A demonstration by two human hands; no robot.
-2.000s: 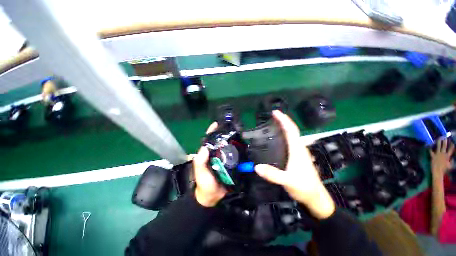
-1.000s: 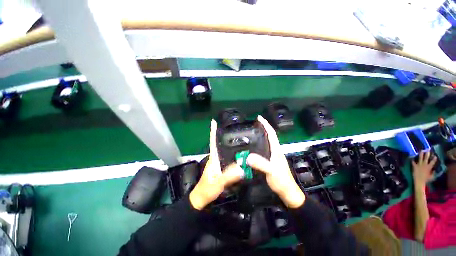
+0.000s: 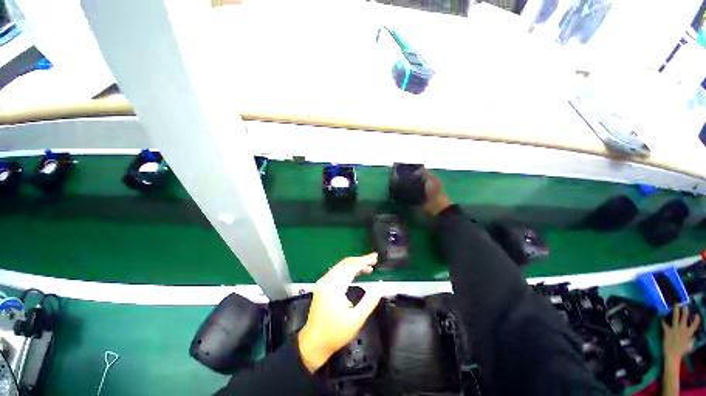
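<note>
My right hand (image 3: 435,193) reaches across the green conveyor belt and holds a black unit (image 3: 407,184) near the belt's far rail. My left hand (image 3: 337,311) is over the near rail with fingers apart and nothing in it. Just beyond its fingertips a black unit (image 3: 390,240) lies on the belt. An open black unit with a bright white disc (image 3: 341,182) stands left of my right hand's unit. Black housings lie in front of me, one a smooth rear housing (image 3: 227,332) at the left.
A grey post (image 3: 209,178) slants over the belt (image 3: 93,230). A white shelf (image 3: 325,85) runs above, with a teal and black device (image 3: 411,72). A thin metal hook tool (image 3: 107,371) lies at left. Another person's hand (image 3: 680,332) is by a blue bin (image 3: 663,288) at right.
My hands have parted from the closed unit they held together. My right hand has moved forward over the belt; my left is now empty. The view has tilted up, showing more shelf.
</note>
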